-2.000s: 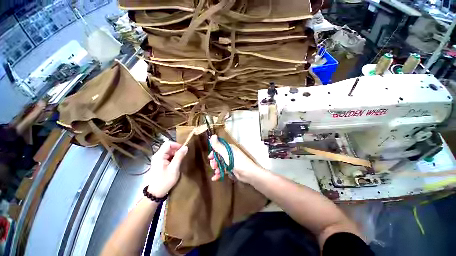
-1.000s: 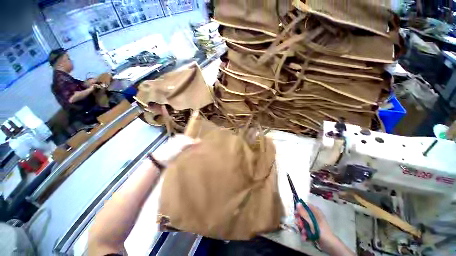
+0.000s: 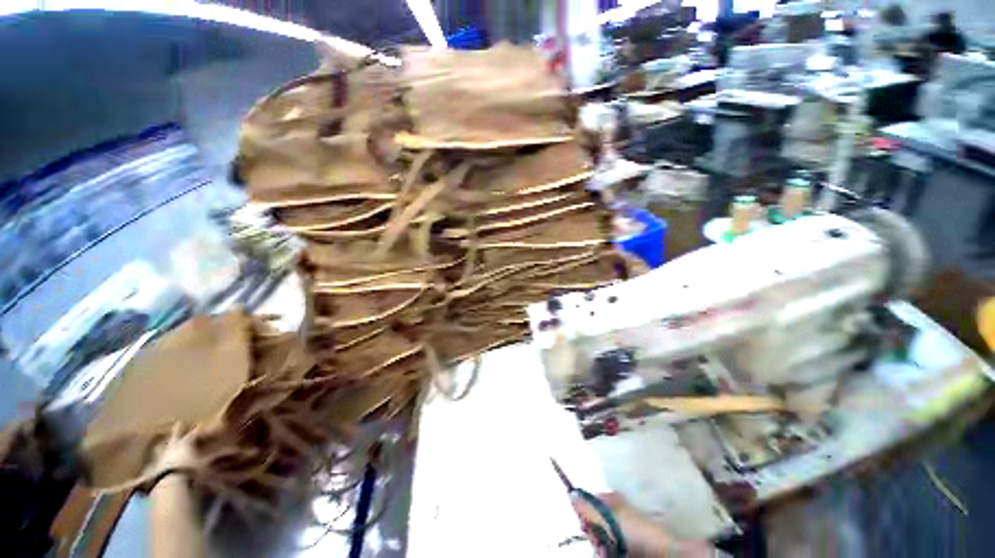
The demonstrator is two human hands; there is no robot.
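My left hand (image 3: 177,456) is at the lower left, blurred, against a brown bag body (image 3: 175,381) beside the pile; its fingers are mostly hidden by the material and blur. My right hand (image 3: 638,529) is at the bottom edge, partly cut off, holding dark green scissors (image 3: 598,512) with the blades pointing up and left over the white table (image 3: 480,469). A tall pile of brown bag bodies (image 3: 491,98) with pale edges and dangling straps stands behind the table. The white sewing machine (image 3: 720,283) is on the right, with a tan strip (image 3: 715,404) lying across it.
A blue crate (image 3: 644,238) stands behind the pile, at its right. Thread cones (image 3: 795,196) stand behind the machine. A yellow-orange object (image 3: 987,323) is cut off at the right edge. Other workstations and blurred people are in the background.
My left hand has moved left with the brown bag body, from in front of me to beside the pile. My right hand stays low with the scissors. The view has tilted up and turned.
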